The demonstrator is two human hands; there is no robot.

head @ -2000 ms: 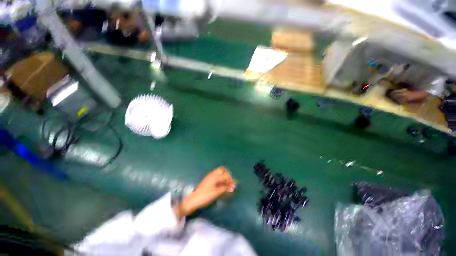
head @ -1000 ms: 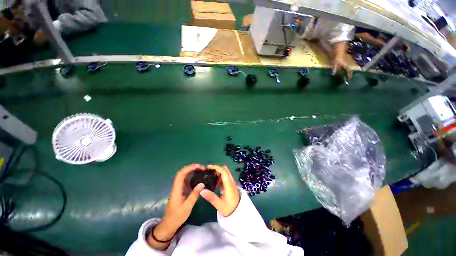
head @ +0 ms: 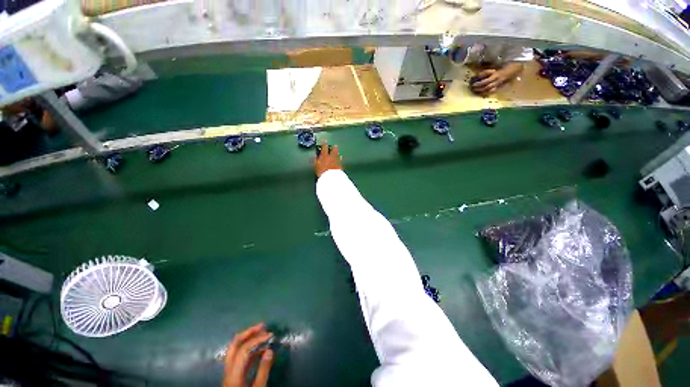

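My right hand (head: 328,160) is stretched out to the far side of the green belt (head: 227,219). A dark edge shows at its fingertips, which looks like the black housing, mostly hidden by the fingers. It is just beside a round bluish wired piece (head: 306,139). My left hand (head: 248,357) is low at the bottom edge, partly cut off, fingers curled apart, with nothing visible in it. The pile of small black parts (head: 430,289) is mostly hidden behind my right sleeve.
A white fan (head: 112,299) stands at left. A clear bag (head: 564,291) with dark parts lies at right, by an open carton (head: 637,355). Wired pieces and black housings (head: 407,144) line the far belt. A metal shelf rail (head: 250,34) crosses above. Another person's hand (head: 495,78) is opposite.
My hands were together around the black housing near me. My right hand has moved forward to the far belt side; my left has let go and dropped lower left. The view has shifted.
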